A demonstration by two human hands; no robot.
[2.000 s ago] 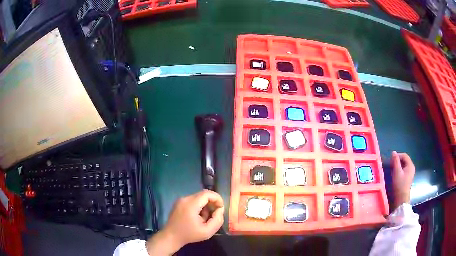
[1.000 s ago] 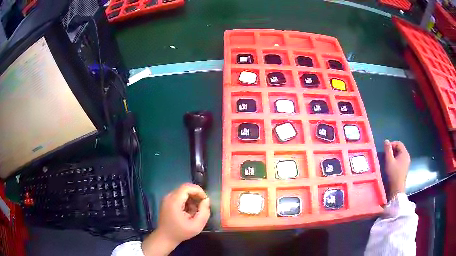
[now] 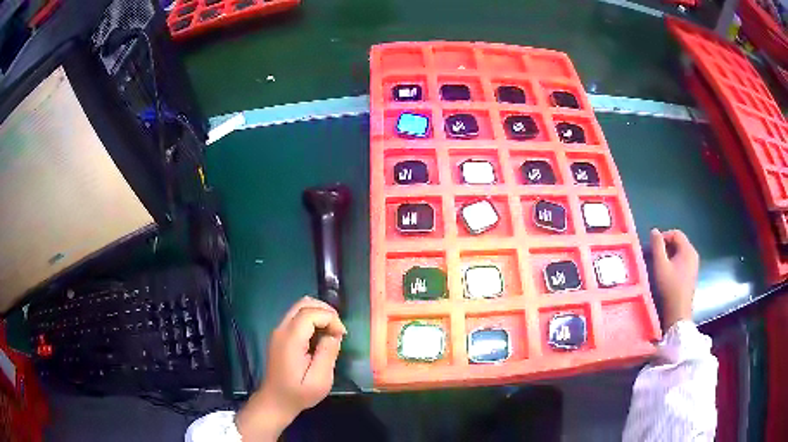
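Observation:
A red-orange compartment tray (image 3: 513, 241) lies in front of me, with watch units in most of its pockets. Several units have white screens, such as this white-lit unit (image 3: 479, 217); a blue-lit unit (image 3: 413, 125) is at the upper left. Others are dark with small white marks. The top row and the bottom right pocket are empty. My left hand (image 3: 304, 350) is loosely closed left of the tray, by the handle end of a black scanner (image 3: 327, 242); nothing shows in it. My right hand (image 3: 676, 274) is at the tray's right side, thumb and fingers apart, empty.
A monitor (image 3: 65, 194) and a black keyboard (image 3: 130, 328) stand at the left, with cables beside them. Another red tray (image 3: 226, 15) is at the top left. More red trays (image 3: 734, 121) are at the right. A pale strip (image 3: 294, 114) crosses the green bench.
The tray and scanner appear shifted slightly left and up in view. The yellow screen is now dark, an upper left white one is blue, and the earlier blue ones are white. Both hands stay beside the tray.

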